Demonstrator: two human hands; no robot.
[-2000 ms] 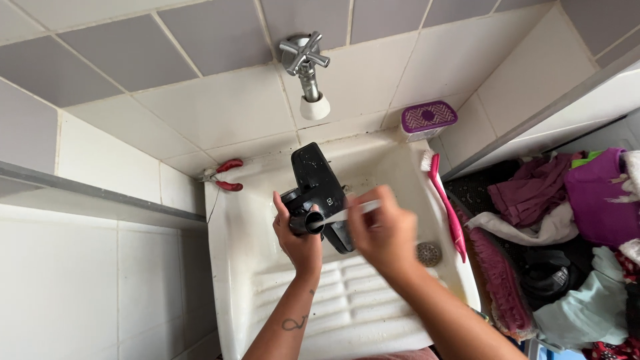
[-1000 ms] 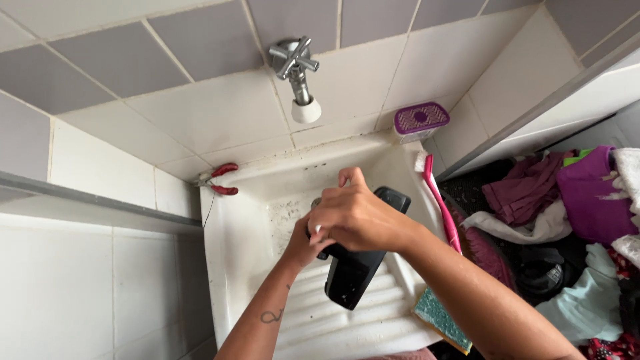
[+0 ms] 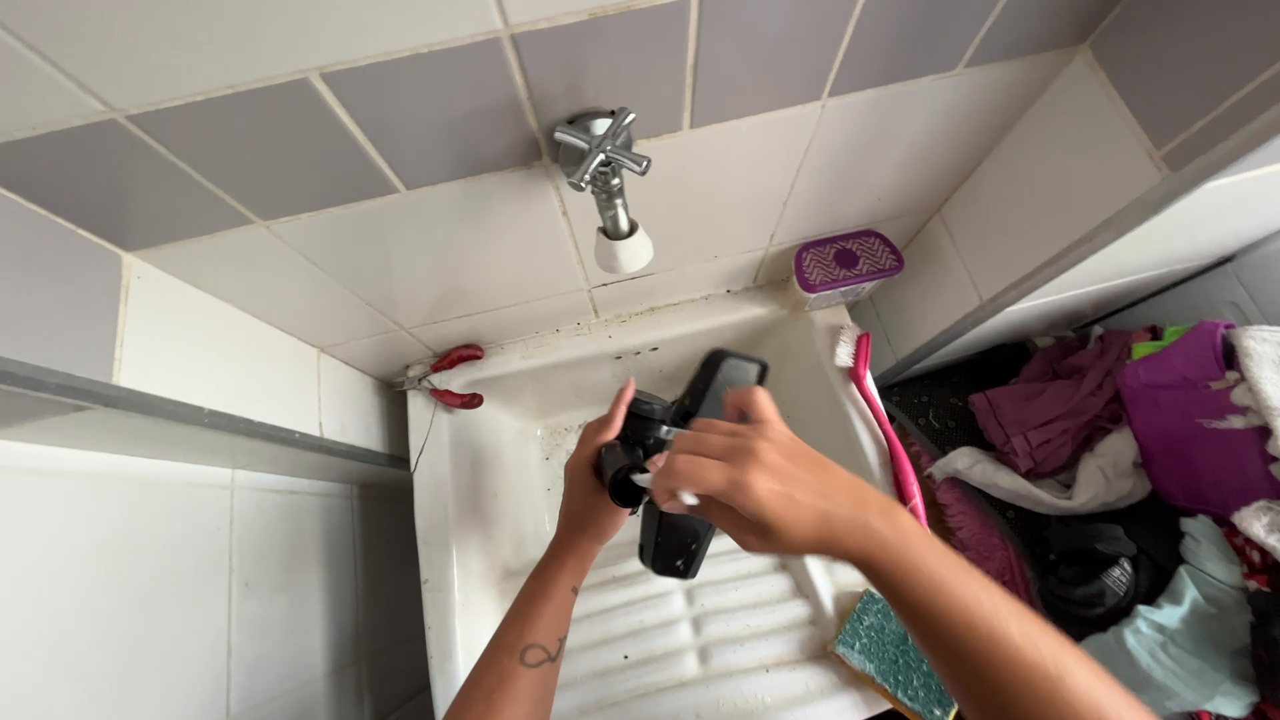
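A black plastic vacuum cleaner floor head [image 3: 675, 545], with a round tube neck, is held over the white laundry sink. My left hand [image 3: 590, 480] grips it around the neck from the left side. Over its right part, my right hand [image 3: 735, 465] holds a thin white object [image 3: 645, 481] with its end at the opening of the neck; the fingers hide most of it, and I cannot tell exactly what it is. Little white flecks show on the black plastic.
Above the sink [image 3: 490, 590] is a chrome tap [image 3: 605, 160] with a white nozzle. Red-handled pliers [image 3: 445, 380] lie on the back left corner, a purple-lidded container [image 3: 848, 262] at the back right. A pink brush [image 3: 885, 430], a green sponge [image 3: 895, 655] and clothes [image 3: 1060, 400] are on the right.
The black floor head is turned so its neck opening shows again, after my right hand covered it one second ago. The sponge, in view since then, is not seen two seconds ago.
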